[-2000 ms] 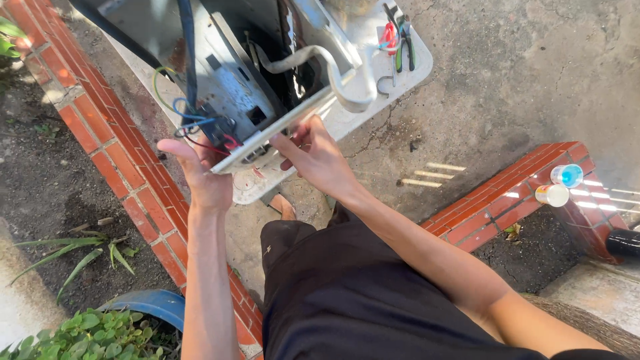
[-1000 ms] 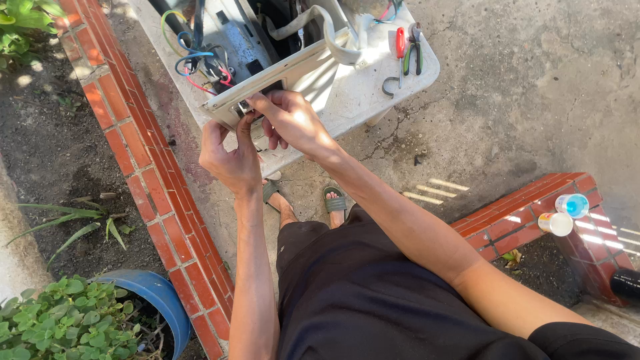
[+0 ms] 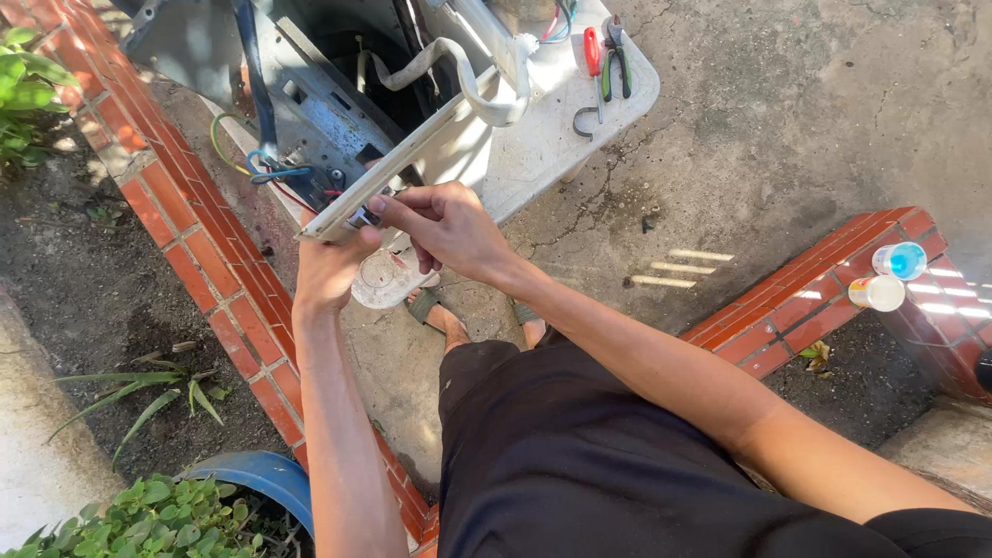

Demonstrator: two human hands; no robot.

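An opened metal appliance housing (image 3: 434,151) with a pale panel edge stands tilted at the top, on a white plastic table (image 3: 542,155). Blue, red and yellow-green wires (image 3: 283,172) run inside it, and a bent whitish hose (image 3: 465,74) loops over its edge. My left hand (image 3: 333,267) grips the panel's lower corner from below, the thumb beside a small dark and metallic part (image 3: 366,215) set at the edge. My right hand (image 3: 438,221) pinches at that same part with thumb and forefinger; the fingertips partly cover it.
On the table's right lie a red-handled screwdriver (image 3: 593,54), green-and-black pliers (image 3: 616,66) and a curved dark strip (image 3: 583,124). A low brick border (image 3: 198,256) runs down the left. Two small containers (image 3: 876,293) stand on the right brick ledge. A blue planter (image 3: 256,473) is at lower left.
My right hand has come from behind the panel edge to its near side, at the small part. My left hand, spread at the corner two seconds ago, now closes around it.
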